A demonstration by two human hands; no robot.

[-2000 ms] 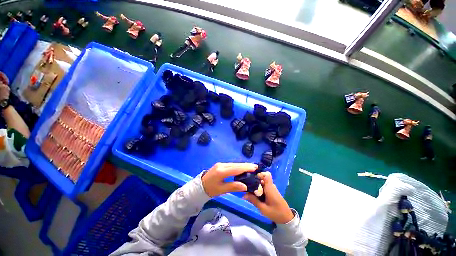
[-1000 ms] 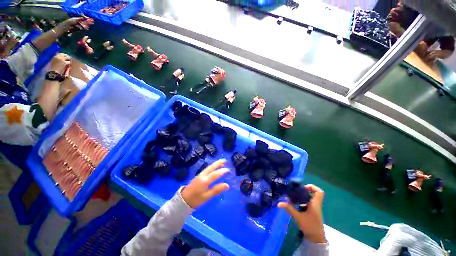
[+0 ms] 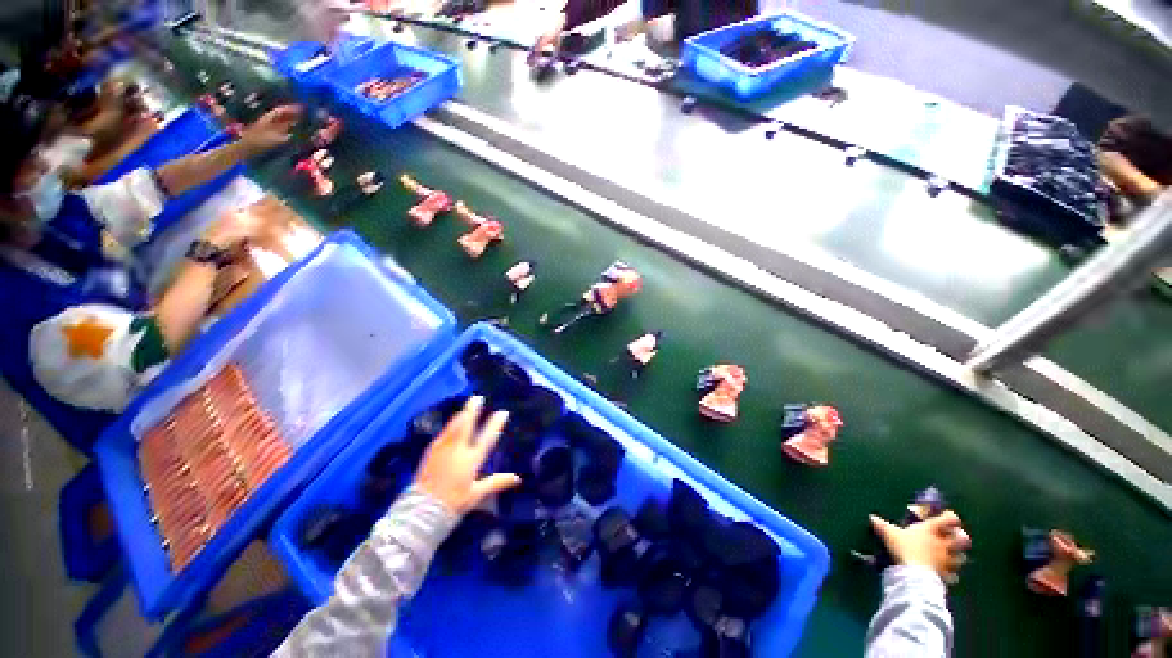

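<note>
The blue parts tray (image 3: 806, 585) lies in front of me with black hollow hair or cap pieces (image 3: 739, 553) heaped in it. My left hand (image 3: 463, 463) is over the tray's left part with its fingers apart, holding nothing visible. My right hand (image 3: 923, 540) is beyond the tray's right side, low over the green conveyor belt (image 3: 887, 386). A small dark figure (image 3: 927, 501) shows between its thumb and fingers. Blur hides whether the fingers still grip it. Pink-and-red figures (image 3: 812, 435) lie spaced along the belt on both sides of this hand.
A lined blue tray (image 3: 386, 315) with rows of flesh-coloured parts (image 3: 212, 456) adjoins on the left. A seated person's arm (image 3: 193, 289) is beyond it. A metal post (image 3: 1092, 296) stands at the belt's far rail. A blue tray (image 3: 745, 84) is across the belt.
My right hand has moved from the tray's right edge out over the belt with the dark figure. My left hand has moved left and up over the black pieces. The view has shifted.
</note>
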